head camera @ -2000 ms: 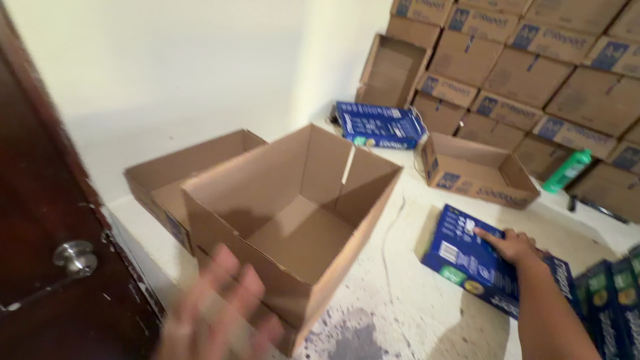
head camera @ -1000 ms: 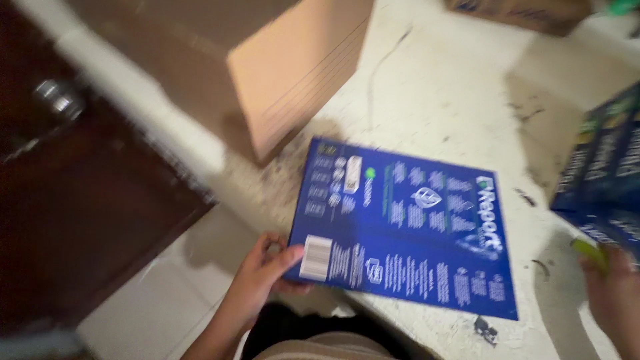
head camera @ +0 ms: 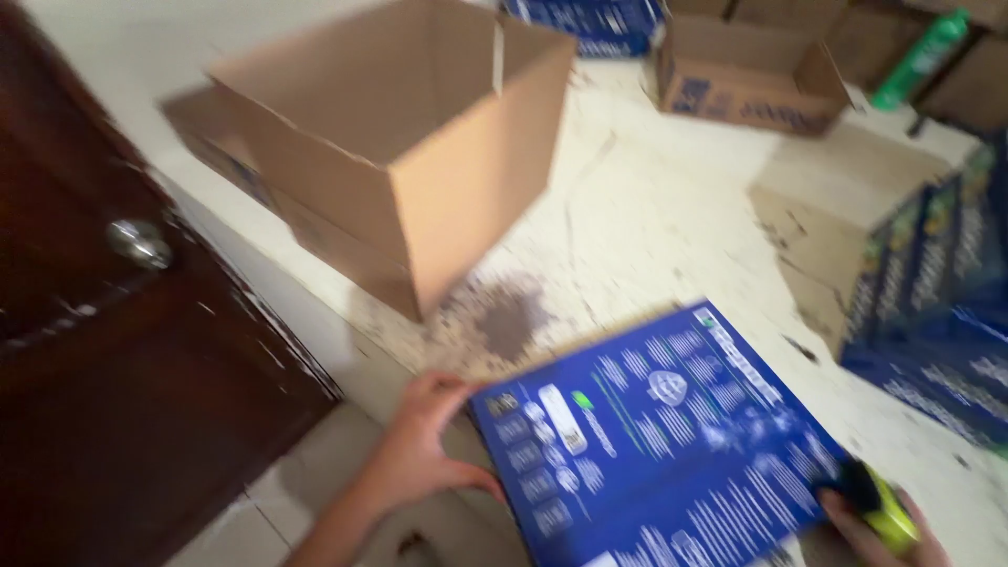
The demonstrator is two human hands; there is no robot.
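Note:
A blue printed paper ream package (head camera: 654, 441) lies in front of me near the counter's front edge. My left hand (head camera: 441, 449) is at its left edge, thumb and fingers spread around the corner; whether it grips is not plain. My right hand (head camera: 874, 520) holds a yellow-green and black tool (head camera: 882, 504) against the package's right edge; its kind is blurred. Beyond the package stands an open cardboard box (head camera: 480, 181), its visible inside showing nothing.
Blue reams (head camera: 929, 346) are stacked at the right. Further back are a shallow cardboard tray (head camera: 748, 110), another blue package (head camera: 598, 27) and a green bottle (head camera: 921, 63). A dark wooden door (head camera: 157, 378) with a round knob (head camera: 140, 242) is at the left.
My left hand has gone from beside the cardboard box to the package's left edge. The right hand, on top of a blue package two seconds ago, now holds the yellow-green tool at this one's right edge.

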